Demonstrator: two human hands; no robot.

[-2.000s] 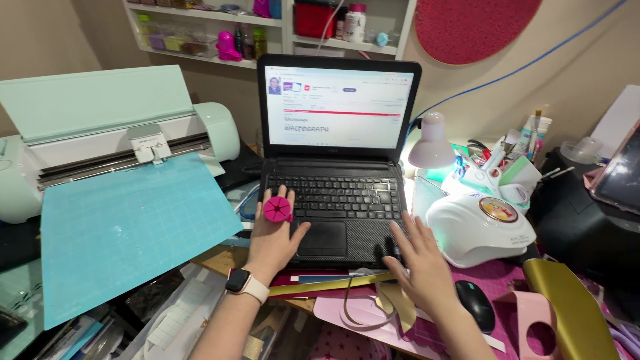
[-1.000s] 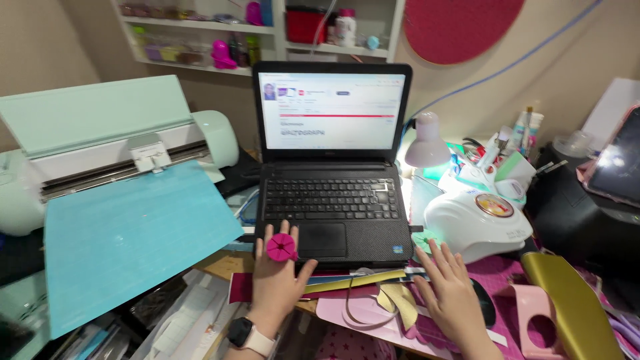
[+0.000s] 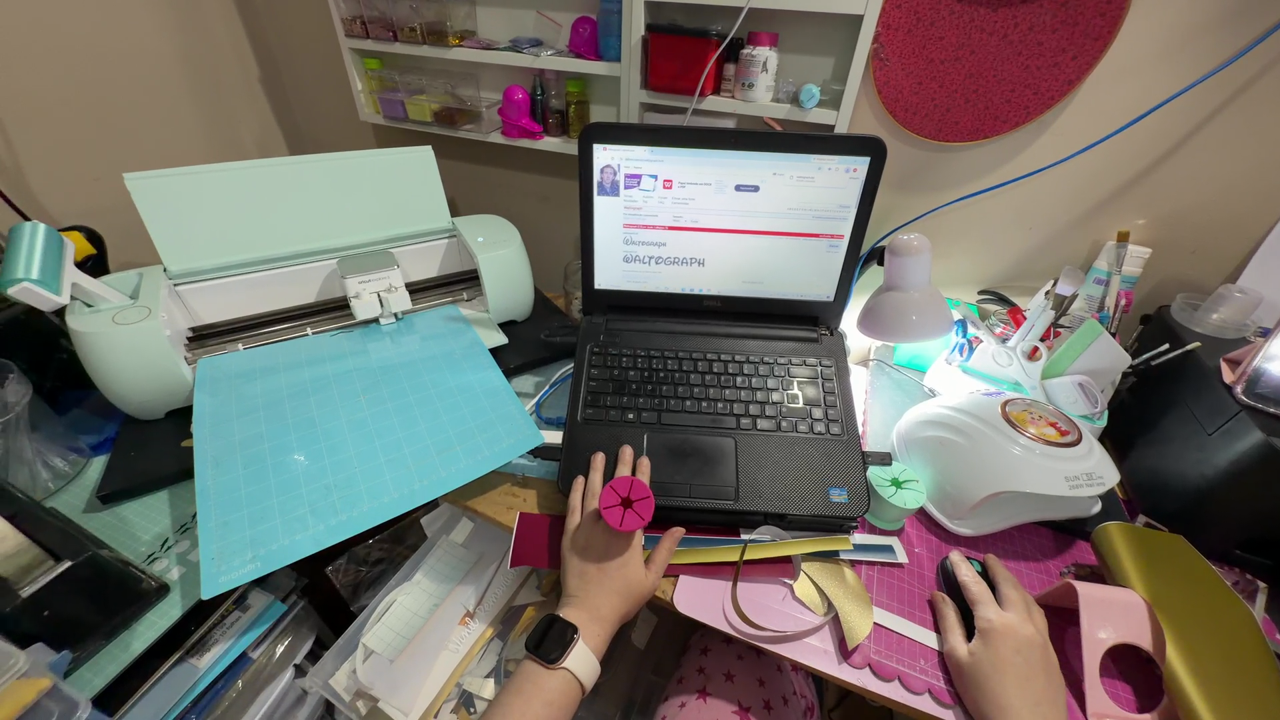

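Note:
My left hand (image 3: 608, 550) lies at the left front edge of the black laptop (image 3: 700, 420), fingers apart and fingertips beside the touchpad. A round magenta slotted piece (image 3: 627, 502) sits on the back of its fingers; a smartwatch is on the wrist. My right hand (image 3: 1000, 635) rests over a black computer mouse (image 3: 966, 592) on the magenta cutting mat (image 3: 870, 600). The laptop screen (image 3: 715, 220) shows a web page with font samples. At the left, a light blue gridded machine mat (image 3: 350, 440) lies in front of a mint cutting machine (image 3: 360, 290).
A white nail lamp (image 3: 990, 465), a small desk lamp (image 3: 905, 290) and a tool holder (image 3: 1040, 350) stand right of the laptop. A mint slotted cup (image 3: 893, 492) is at its right corner. Vinyl strips (image 3: 770, 550) lie in front; a gold roll (image 3: 1180, 610) lies at the right.
My right hand has moved right, from beside the laptop's front right corner onto the mouse. My left hand stays at the laptop's front edge. The screen's page looks much the same.

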